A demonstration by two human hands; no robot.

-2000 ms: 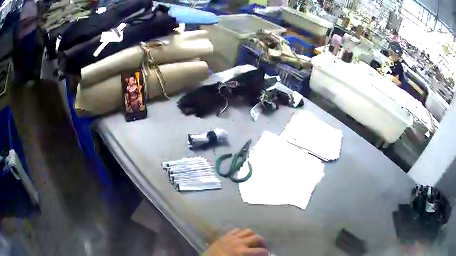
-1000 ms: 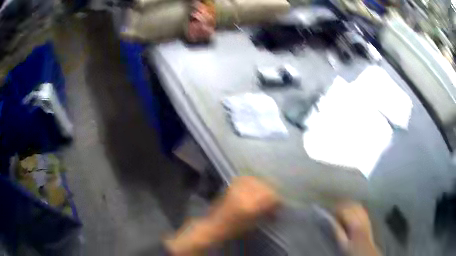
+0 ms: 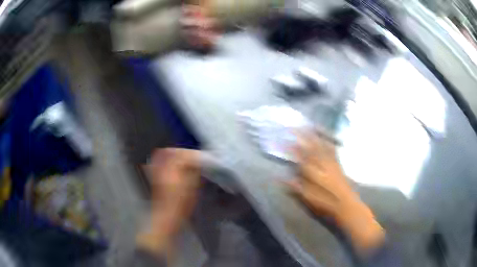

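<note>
The view is strongly blurred. My left hand [image 3: 175, 174] is beyond the table's near left edge, fingers curled. A pale blurred shape [image 3: 219, 169] lies just right of it; I cannot tell whether the hand holds it. My right hand [image 3: 316, 172] is over the table, its fingertips at the lower right end of the row of folded whitish strips [image 3: 272, 128]. Whether it grips a strip is not clear. The dark green scissors [image 3: 334, 114] are a smear between the strips and the white sheets [image 3: 387, 138].
A small pale roll with a dark band [image 3: 298, 83] lies above the strips. Dark cloth bundles [image 3: 314, 31], a beige roll [image 3: 144, 28] and an upright phone [image 3: 199, 26] are at the far end. Blue bins [image 3: 31, 114] stand on the floor at left.
My left hand has moved left, off the table's edge. My right hand has moved up and left to the folded strips. The view has shifted slightly.
</note>
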